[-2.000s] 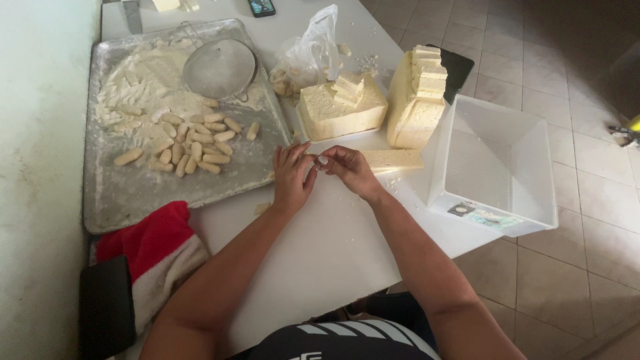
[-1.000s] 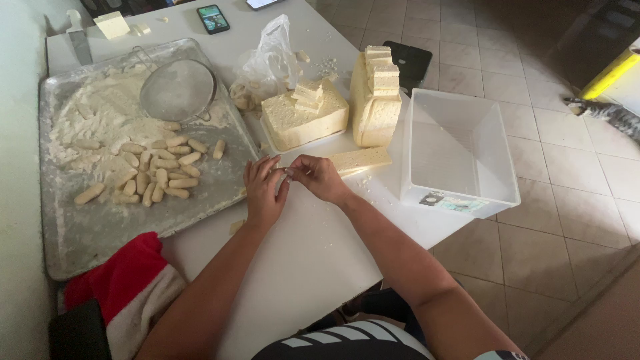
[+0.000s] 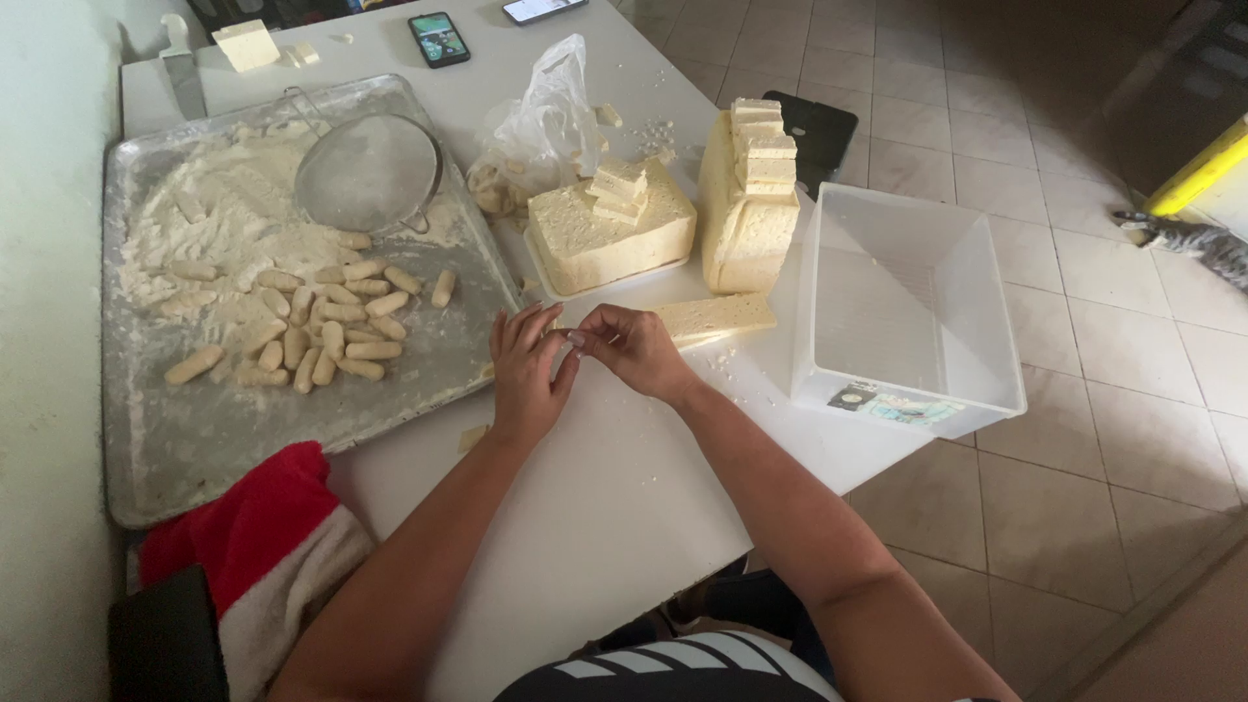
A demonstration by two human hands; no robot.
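My left hand (image 3: 527, 375) is over the table by the tray's right edge, fingers spread and thumb up. My right hand (image 3: 629, 349) meets its fingertips, thumb and index finger pinched together; whether anything small is between them cannot be made out. Left of them, a metal tray (image 3: 429, 375) holds flour (image 3: 210, 224), several floured dough-like sticks (image 3: 343, 312) and a round sieve (image 3: 369, 174). Just beyond my right hand lies a flat cheese-like slab (image 3: 717, 317). Behind it are a pale cheese-like block (image 3: 614, 234) with cut pieces on top and an upright block (image 3: 746, 219) topped with slices.
A clear plastic bin (image 3: 907, 302) stands at the table's right edge. A plastic bag (image 3: 551, 122), two phones (image 3: 440, 41) and a knife (image 3: 183, 78) lie farther back. A red and white cloth (image 3: 263, 526) is at the near left. A cat (image 3: 1194, 244) is on the floor.
The view has shifted, bringing the phones and the cat into fuller sight. My hands stay together at the fingertips beside the tray.
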